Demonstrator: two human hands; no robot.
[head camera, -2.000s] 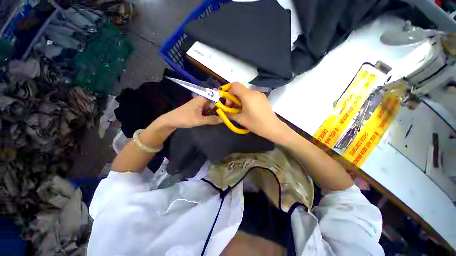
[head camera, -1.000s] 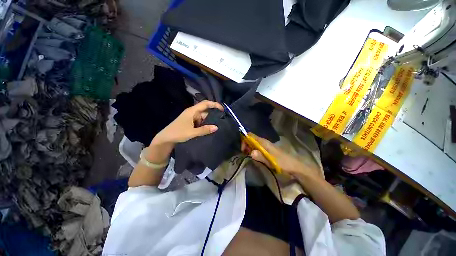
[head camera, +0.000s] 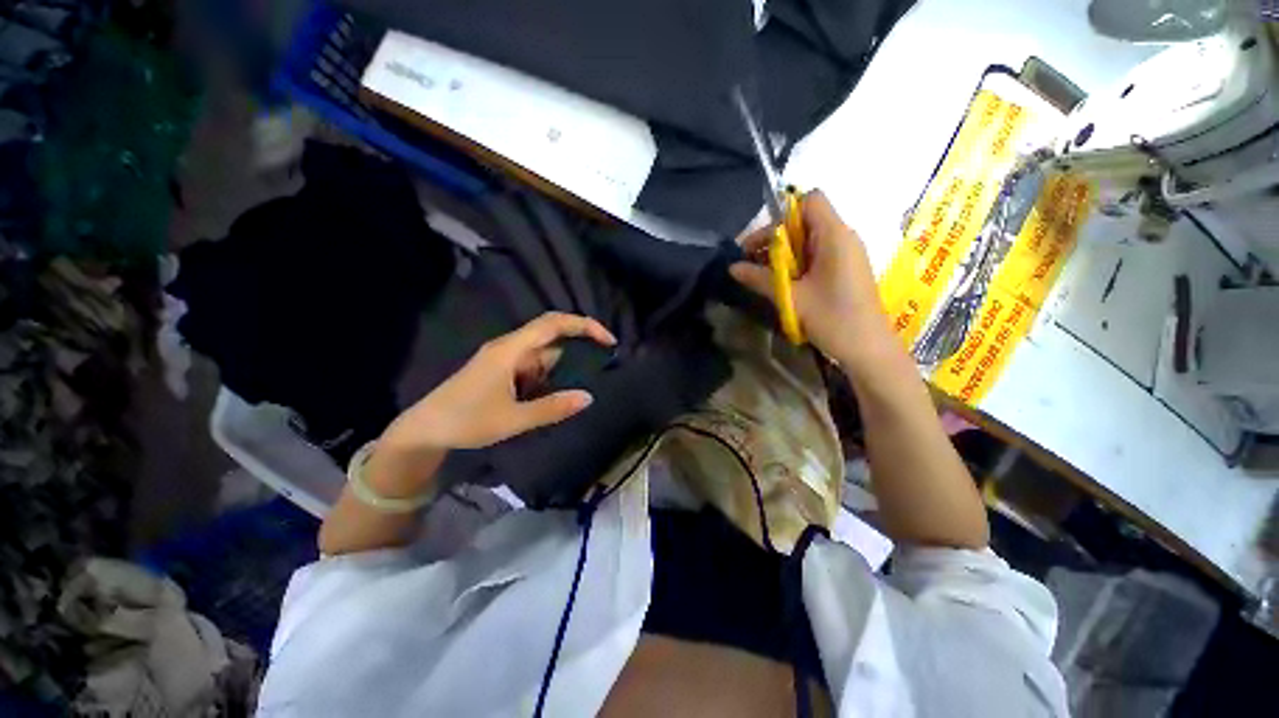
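Observation:
Dark grey garment panels (head camera: 561, 446) lie on my lap and run up towards the table edge. My left hand (head camera: 512, 386) is over them, thumb and forefinger apart, with no cloth clearly gripped. My right hand (head camera: 818, 281) holds scissors (head camera: 786, 267) by their yellow handles near the table's edge, blades pointing up and away from me. Dark cloth also meets the fingers of my right hand; whether they pinch it is hard to tell. More dark panels (head camera: 561, 56) lie over the table and crate.
A white sewing machine (head camera: 1171, 112) stands at right, beside yellow tape (head camera: 954, 197) on the white table (head camera: 1122, 456). A blue crate (head camera: 330, 70) is beyond the table edge. Black cloth (head camera: 309, 288) is heaped over a white container (head camera: 267, 456) at left. Tan cloth (head camera: 133, 631) lies lower left.
My right hand has moved up and forward with the scissors, from over the lap to the table edge. My left hand stays over the lap cloth. The view has shifted.

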